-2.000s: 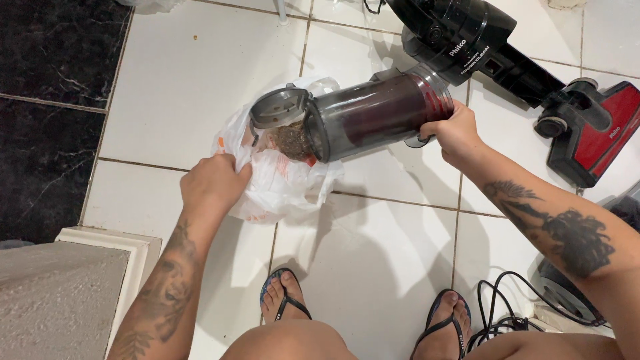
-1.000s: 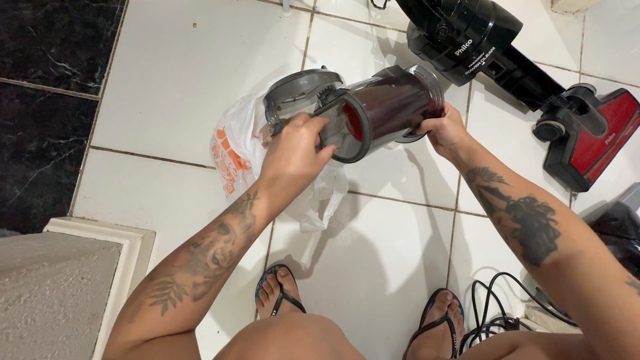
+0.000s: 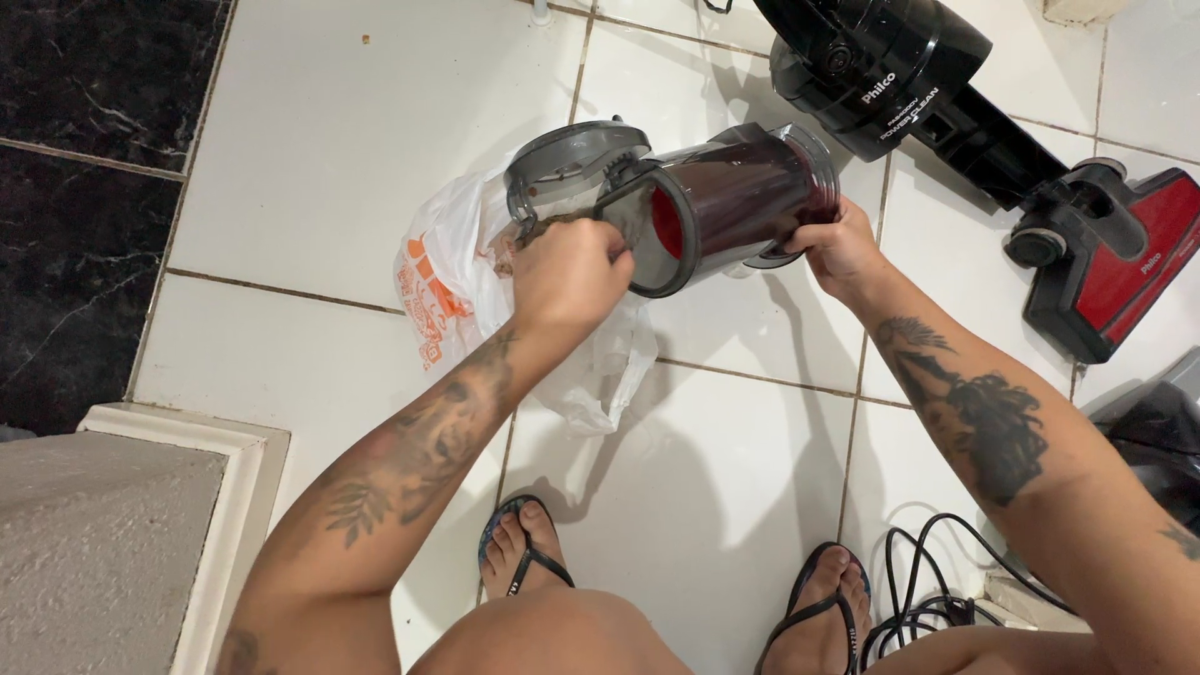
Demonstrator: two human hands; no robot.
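Note:
A see-through vacuum dust canister (image 3: 750,211) with a dark red core lies tilted above the floor, its mouth facing left. My right hand (image 3: 837,246) grips its far end from below. The grey lid (image 3: 577,155) hangs swung away at the mouth. My left hand (image 3: 574,272) is at the mouth's lower left with its fingers curled; brownish-grey dust and debris (image 3: 553,225) shows beside them, and whether the fingers hold some I cannot tell. Under the lid and my left hand lies a white plastic bag (image 3: 450,272) with orange print.
A black Philco upright vacuum body (image 3: 881,66) lies at the upper right, joined to its red floor head (image 3: 1125,262). Black cable (image 3: 923,572) coils beside my right foot. A wall corner with white trim (image 3: 253,441) stands at the left, near black tiles.
My left hand has gone from the bag to the canister's mouth, then slightly down and left. The lid, earlier over the bag, now sits higher. My right hand still holds the canister.

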